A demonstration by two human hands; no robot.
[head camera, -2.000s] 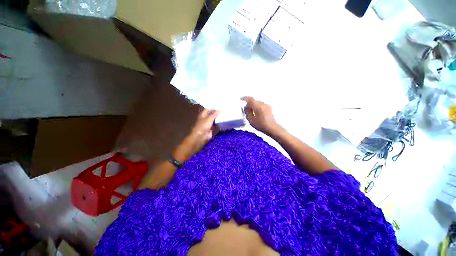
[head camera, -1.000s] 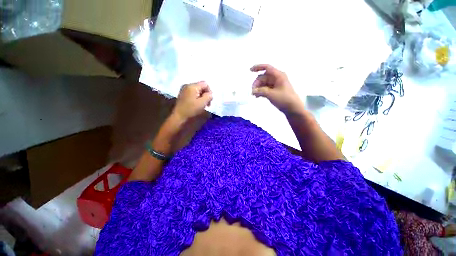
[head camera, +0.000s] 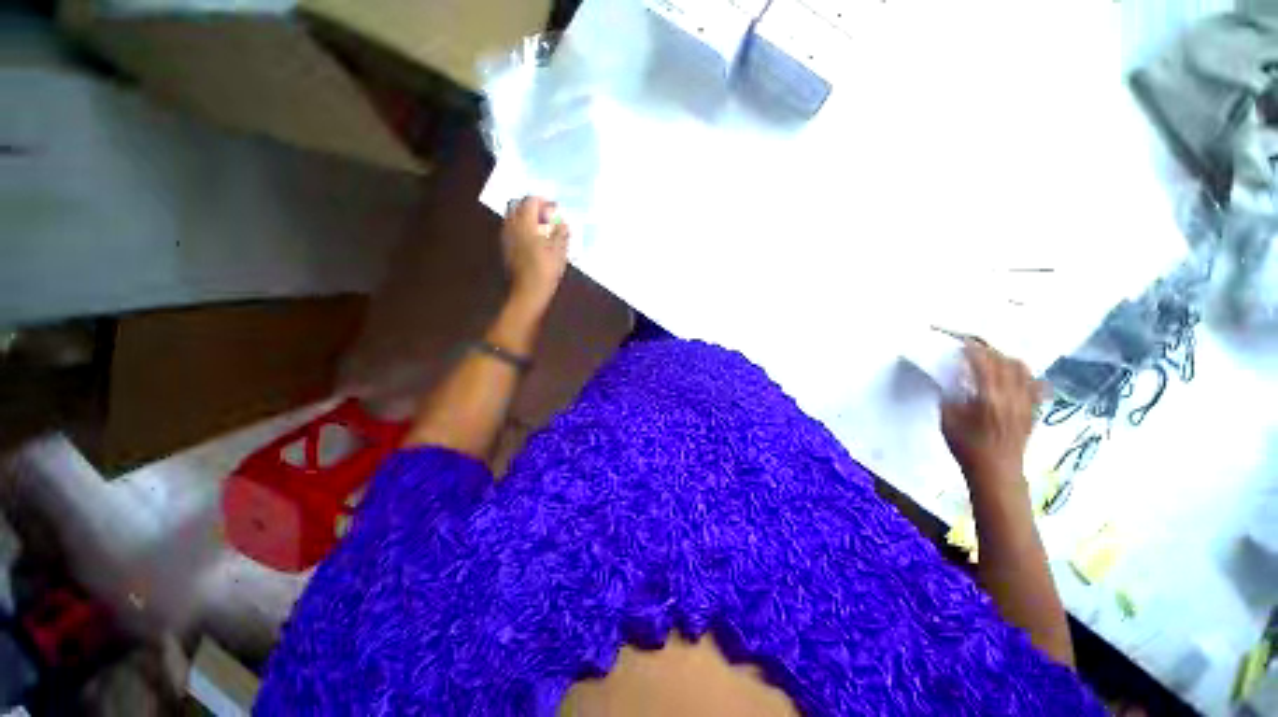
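My left hand point(head camera: 537, 249) is at the table's left edge, at the near end of the clear poly bags point(head camera: 550, 119); the frame does not show whether it grips one. My right hand point(head camera: 992, 404) is at the near side of the white cartons point(head camera: 1030, 291) on the right, fingers bent over a bright, glaring patch; I cannot tell whether it holds a carton. More white small cartons point(head camera: 788, 73) stand in rows at the table's far side, their grey-violet sides facing me. Strong glare hides the boxes' edges.
Black cords point(head camera: 1100, 409) lie beyond my right hand, and yellow pieces point(head camera: 1096, 555) lie near the table's edge. A grey-beige cloth point(head camera: 1189, 87) is at far right. A large brown carton point(head camera: 224, 87) is upper left; a red stool point(head camera: 273, 511) is on the floor.
My hands have moved apart from in front of me: the left to the bags, the right out to the cartons. The box between them two seconds ago no longer shows there.
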